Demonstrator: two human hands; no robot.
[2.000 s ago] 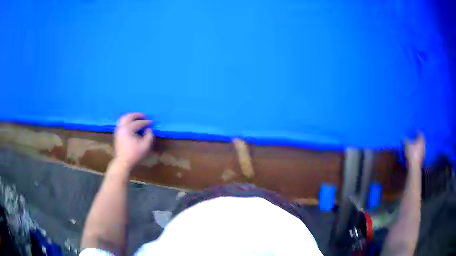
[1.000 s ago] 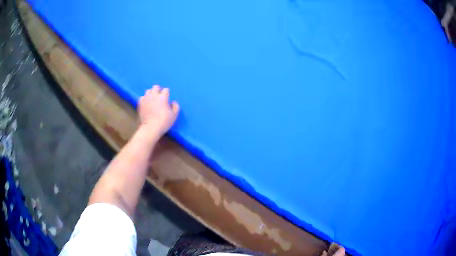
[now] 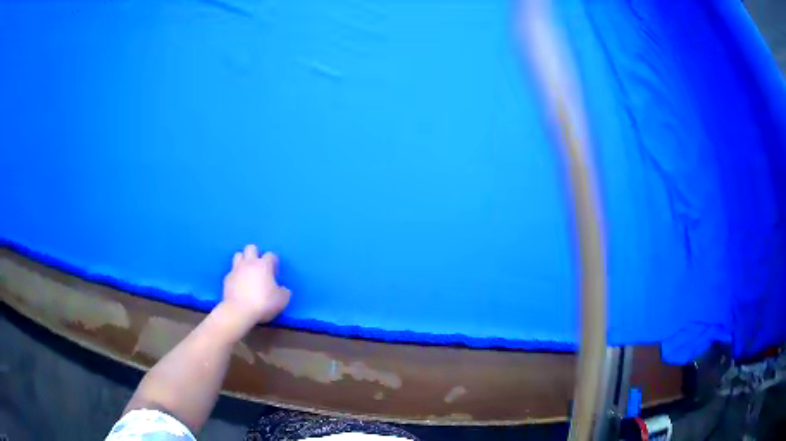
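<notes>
A bright blue fabric ply point(image 3: 388, 172) covers most of the view, flat on the left and loosely folded at the right. Its edge lies along the brown table. My left hand point(image 3: 256, 286) rests palm down on the cloth near this edge, fingers a little apart, holding nothing visible. A long pale brown spreading stick point(image 3: 591, 258) crosses the cloth from top to bottom at the right. Its upper part is blurred, and its lower end runs over the table edge and out of the picture. My right hand is out of view.
The brown table edge point(image 3: 362, 383) has worn pale patches. The grey metal rail point(image 3: 616, 379) shows beside the stick, with a small blue block point(image 3: 635, 401) and a red and white part, perhaps of the cutter point(image 3: 646, 429). Grey floor shows at the lower left.
The view has turned back towards the rail. The stick has come into view over the cloth. My right hand, seen earlier at the cloth's edge, has left the picture. My left hand stays near the edge.
</notes>
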